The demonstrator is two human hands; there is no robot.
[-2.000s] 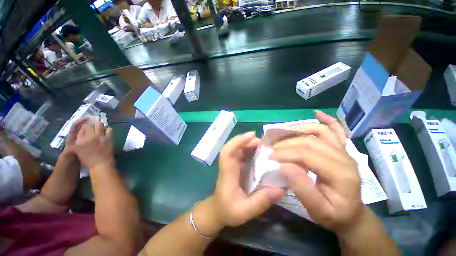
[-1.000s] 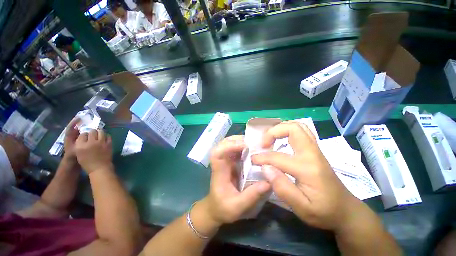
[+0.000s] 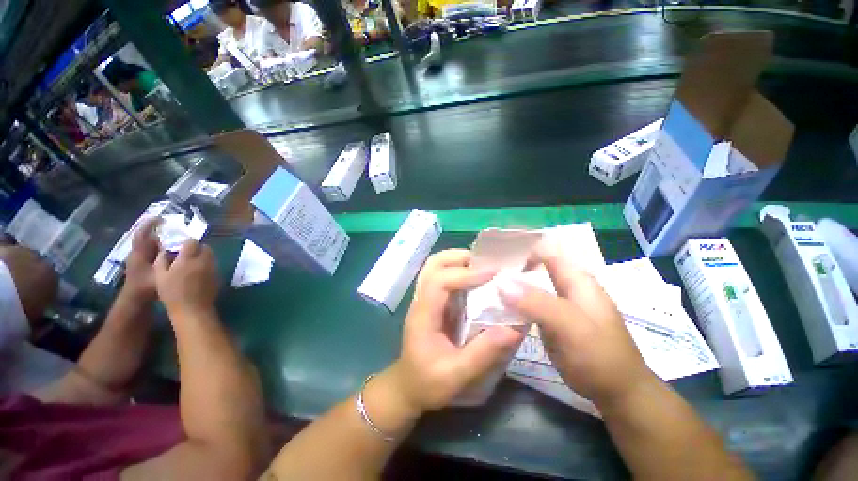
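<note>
A white unit carton [image 3: 482,378] is held end-up towards me, its end flap [image 3: 505,246] raised. My left hand [image 3: 437,338] wraps around the carton from the left. My right hand [image 3: 588,329] is at the open end, its thumb and fingers on a small white piece or flap; which of the two I cannot tell. Printed leaflets [image 3: 649,315] lie under and beside my right hand. Two unit cartons lie at the right, one nearer [image 3: 734,315] and one farther [image 3: 811,282]. Another carton [image 3: 401,260] lies left of my hands.
An open blue-and-white larger carton [image 3: 691,188] stands at the back right, another [image 3: 299,221] at the left. Narrow cartons [image 3: 626,153] lie on the dark belt [image 3: 470,160] beyond the green strip. A neighbour's hands [image 3: 179,268] work at the left. People sit opposite.
My right fingers have moved from beside the carton's mouth onto its open end. The carton's raised flap shows more clearly. The carton on the belt at right has shifted behind the larger carton.
</note>
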